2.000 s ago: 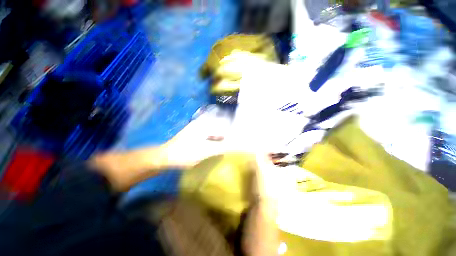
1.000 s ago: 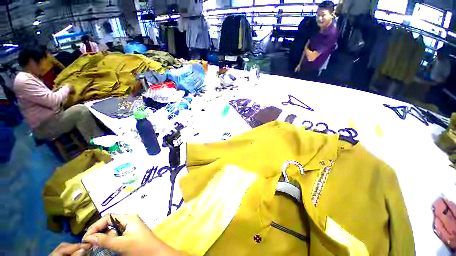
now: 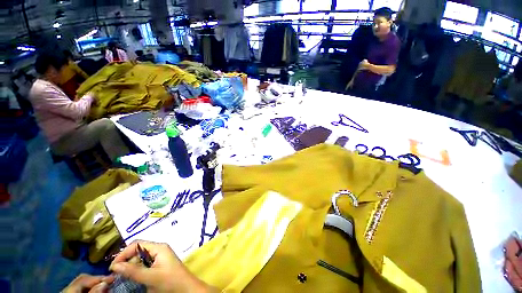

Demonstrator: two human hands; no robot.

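My right hand [image 3: 166, 269] is low at the left, fingers bent, with a small dark pointed tool [image 3: 145, 256] in it. My left hand [image 3: 86, 282] is beside it, cut off by the bottom edge, its fingertips pinched at a small grey speckled piece [image 3: 127, 285] under my right fingers. What lies between the fingertips is hidden. A mustard jacket [image 3: 423, 217] is spread on the table to the right, with a shiny paler lining [image 3: 269, 223], a glittering trim strip [image 3: 378, 216] and a pale hanger hook [image 3: 344, 197] at its neck.
The white table [image 3: 400, 120] holds a dark bottle with green top [image 3: 180, 153], a white tub [image 3: 154, 196], black hangers [image 3: 209, 212], scraps and plastic bags [image 3: 223, 91]. Folded mustard cloth [image 3: 97, 212] lies left. A seated person [image 3: 63, 109] works at left; another person [image 3: 380, 54] stands behind.
The blur has cleared since the oldest frame. Since one second ago the view has shifted slightly, moving the scene right and a little down. Both hands remain together around the small piece.
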